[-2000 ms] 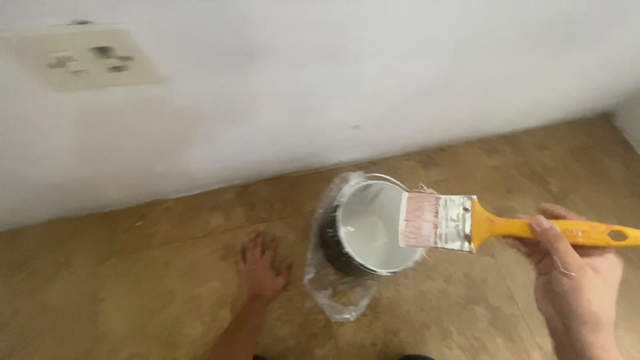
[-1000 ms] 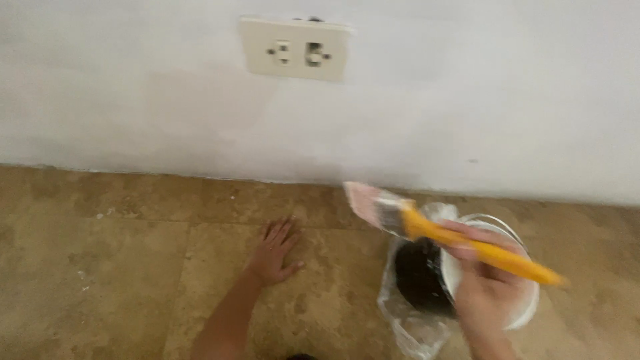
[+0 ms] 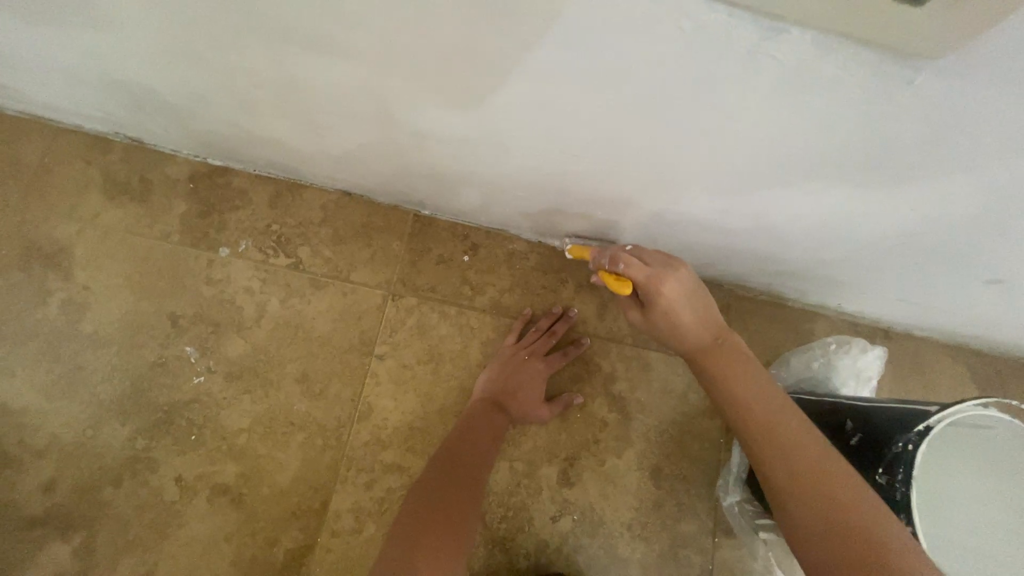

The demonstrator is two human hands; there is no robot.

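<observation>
My right hand point(image 3: 668, 296) grips the yellow handle of a paintbrush point(image 3: 614, 282) at the foot of the white wall point(image 3: 480, 104). The brush's metal collar shows just beyond my fingers, against the wall's lower edge; its bristles are mostly hidden. My left hand point(image 3: 532, 368) lies palm down on the brown tiled floor point(image 3: 240, 416), fingers spread, holding nothing, below and left of the right hand. At the lower right, partly behind my right forearm, is a dark bucket point(image 3: 860, 436) of whitish paint point(image 3: 972, 496), cut off by the view's edge.
Clear plastic sheeting point(image 3: 832, 364) lies around the bucket and sticks out above and left of it. Part of a beige wall plate point(image 3: 888, 20) shows at the upper right. Small white specks and spots mark the tiles at the left.
The brush in my right hand has moved from over the bucket to the base of the wall. My left hand stays flat on the floor. The view has shifted and come closer.
</observation>
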